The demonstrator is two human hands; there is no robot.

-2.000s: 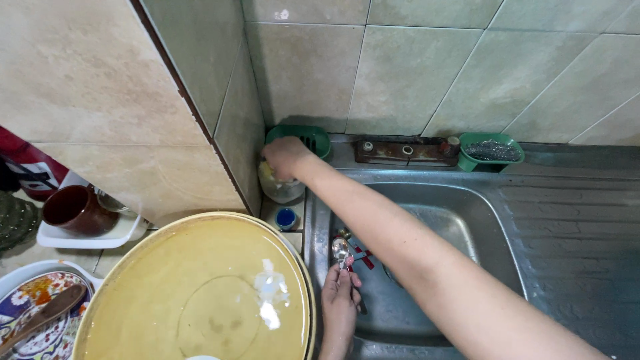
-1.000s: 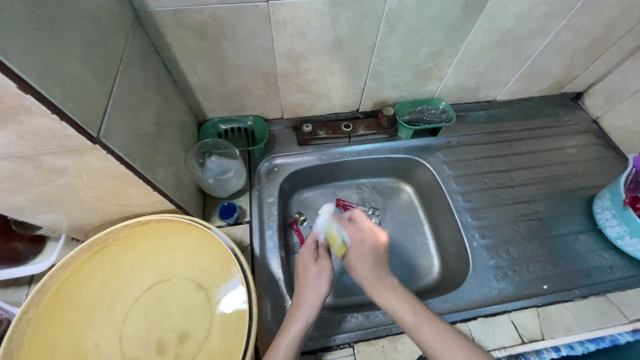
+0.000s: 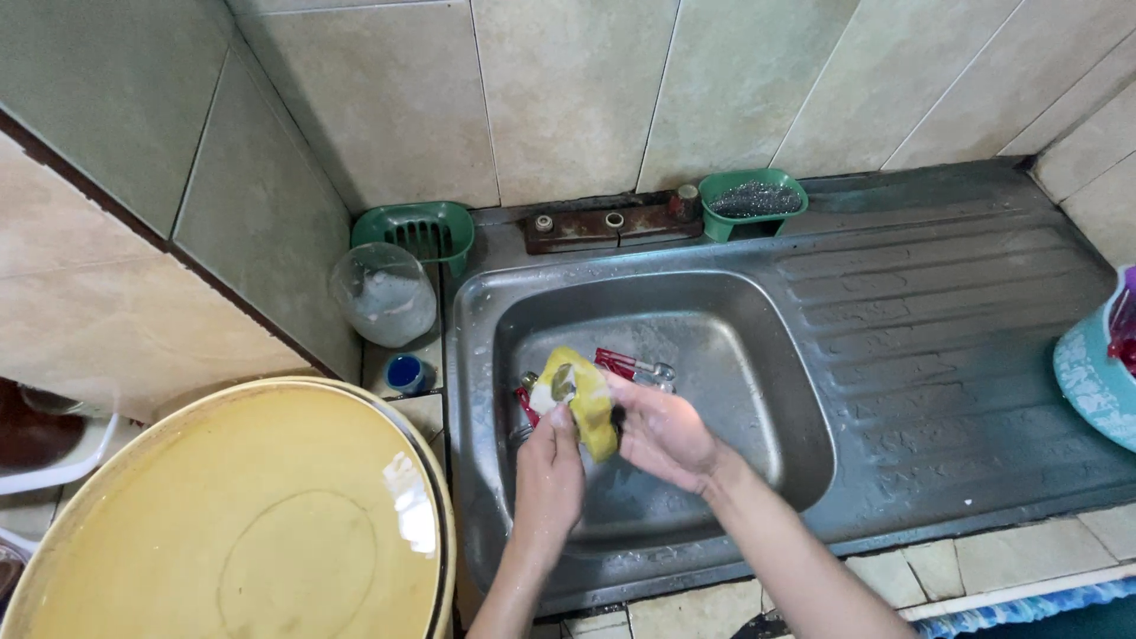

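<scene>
My left hand [image 3: 550, 470] grips a metal spoon, whose bowl [image 3: 564, 382] shows against a yellow sponge [image 3: 593, 417]. The sponge, soft and bent, lies in my right hand [image 3: 666, 430], its fingers behind it. Both hands are over the steel sink basin [image 3: 745, 355]. On the basin's floor lie red-handled metal utensils [image 3: 621, 362], and another red handle [image 3: 525, 406] shows to the left of the sponge. Beside the sink's left rim stand a clear container with whitish, sudsy contents [image 3: 388, 297] and a small blue cup [image 3: 406, 374].
A large yellow round lid [image 3: 222, 524] fills the lower left. Behind the basin are an empty green dish [image 3: 417, 229], a rusty fixture base [image 3: 612, 229] and a green holder with a metal scourer [image 3: 754, 202]. A turquoise tub [image 3: 1096, 373] stands right, beyond the ridged drainboard [image 3: 932, 337].
Two seconds ago my right hand was at the container left of the sink; now it holds the sponge over the basin against the spoon. The view has swung right.
</scene>
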